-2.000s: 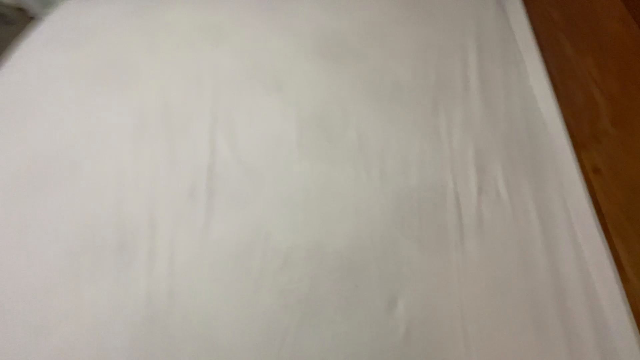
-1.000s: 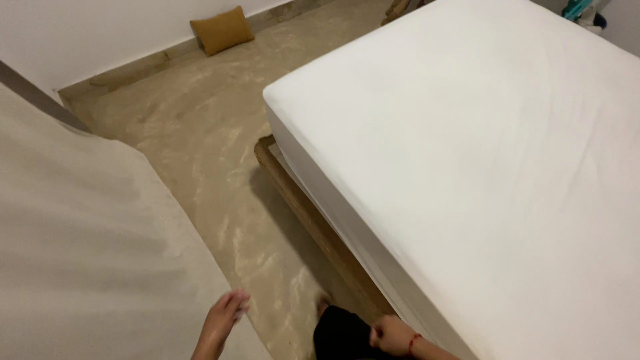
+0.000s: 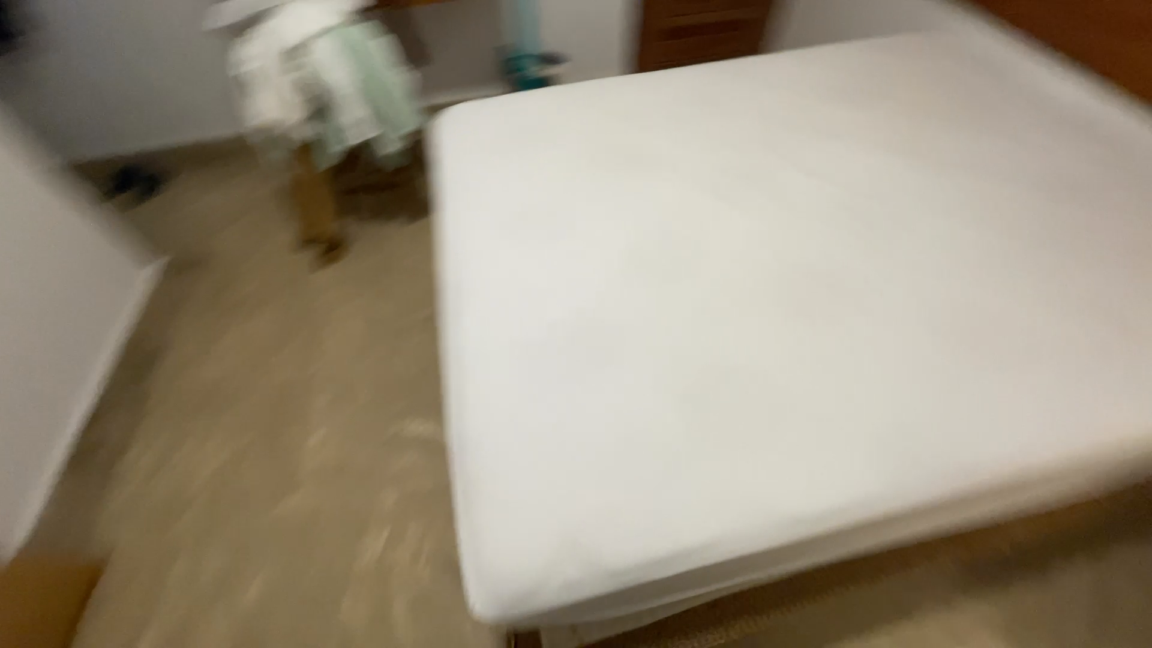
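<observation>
Neither of my hands shows in the head view. A mattress with a white fitted sheet [image 3: 774, 306] fills the middle and right of the picture, its near left corner at the bottom centre. The sheet lies mostly smooth over the top and down the near side. Under the mattress's near side a strip of the wooden bed frame [image 3: 774, 607] shows. The picture is blurred, so fine folds cannot be told.
White and pale green cloths [image 3: 337, 81] hang over a wooden piece of furniture [image 3: 315, 202] beyond the bed's left side. A brown cushion [image 3: 45, 598] lies at the lower left. Wooden drawers [image 3: 702, 31] stand behind the bed. Tiled-looking floor [image 3: 297, 405] runs along the left.
Both hands, seen low in the picture one second ago, are out of view. The view has swung considerably, bringing in the draped cloths and the drawers.
</observation>
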